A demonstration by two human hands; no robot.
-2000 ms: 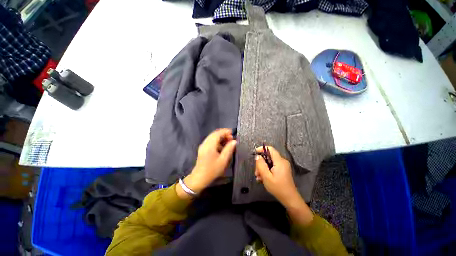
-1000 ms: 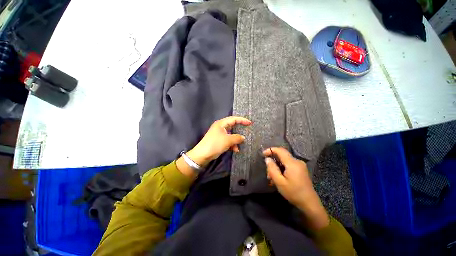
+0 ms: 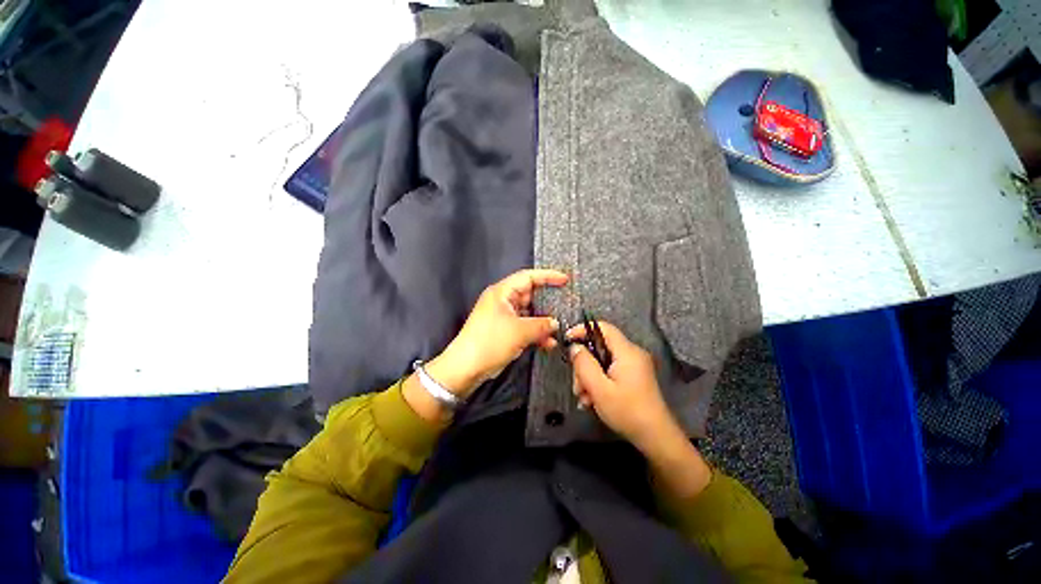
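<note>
The grey tweed jacket (image 3: 622, 160) lies opened out before me, its smooth dark lining (image 3: 377, 251) on the left and the stitched front placket (image 3: 556, 194) in the middle. A dark round button (image 3: 554, 419) sits low on the placket. My left hand (image 3: 510, 319) rests at the placket, thumb and fingers at a small dark thing, perhaps a button. My right hand (image 3: 605, 363) holds black thread snips (image 3: 596, 339), blades pointing away from me, its fingertips close to my left thumb. Needle and thread are too small to make out.
A blue-grey tray (image 3: 742, 131) with a red packet (image 3: 788, 129) stands at right. Two dark grey cones (image 3: 97, 200) stand at left. A smartphone (image 3: 308, 183) lies partly under the jacket. Loose thread lies nearby. Blue crates (image 3: 114, 479) are below the table edge.
My left hand has moved from the placket's edge onto its front. My right hand moved away, then came back in to my left fingertips. The view has shifted a little.
</note>
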